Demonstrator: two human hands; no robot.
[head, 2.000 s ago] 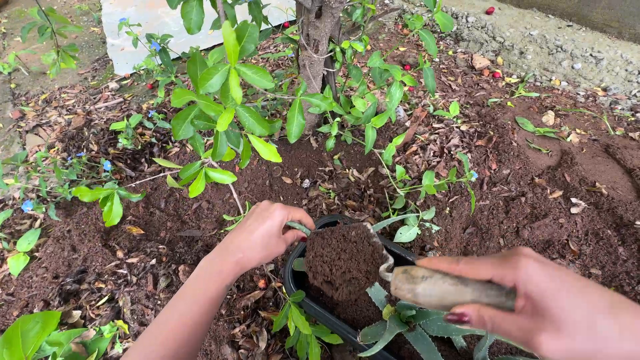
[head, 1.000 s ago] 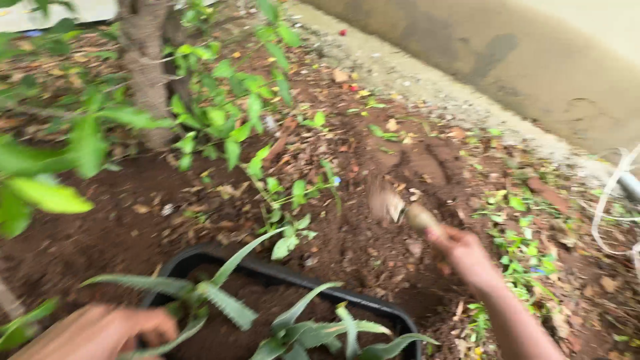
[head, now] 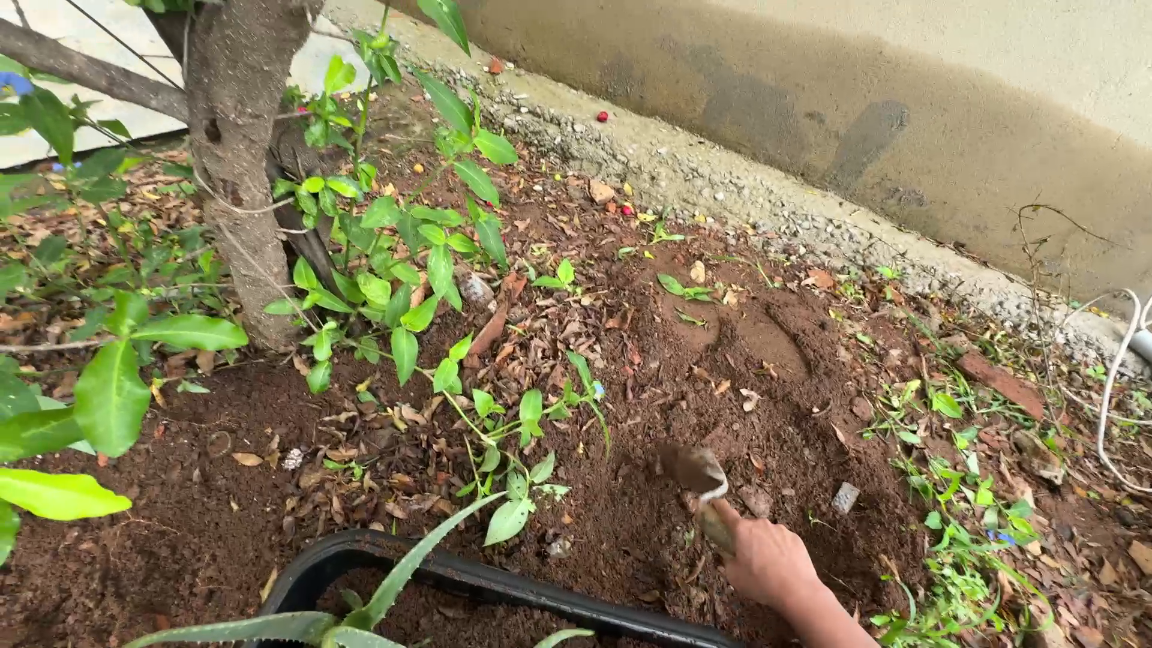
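Note:
My right hand (head: 768,560) grips the handle of a small garden trowel (head: 695,470), whose soil-covered blade rests at the surface of the loose brown soil (head: 630,504), right of the planter. A black plastic planter (head: 504,585) with soil inside stands at the bottom of the view, cut off by the lower edge. Spiny grey-green aloe leaves (head: 405,569) rise from it. My left hand is out of view.
A tree trunk (head: 243,171) stands at the upper left among leafy green plants (head: 441,261). A rough concrete ledge (head: 666,171) runs along a plastered wall (head: 810,99). At the right lie a brick piece (head: 1001,385) and a white cable (head: 1111,378).
The trowel was heaped with soil over the planter two seconds ago; my right hand has since carried it to the ground on the right. My left hand has left the view, which has shifted.

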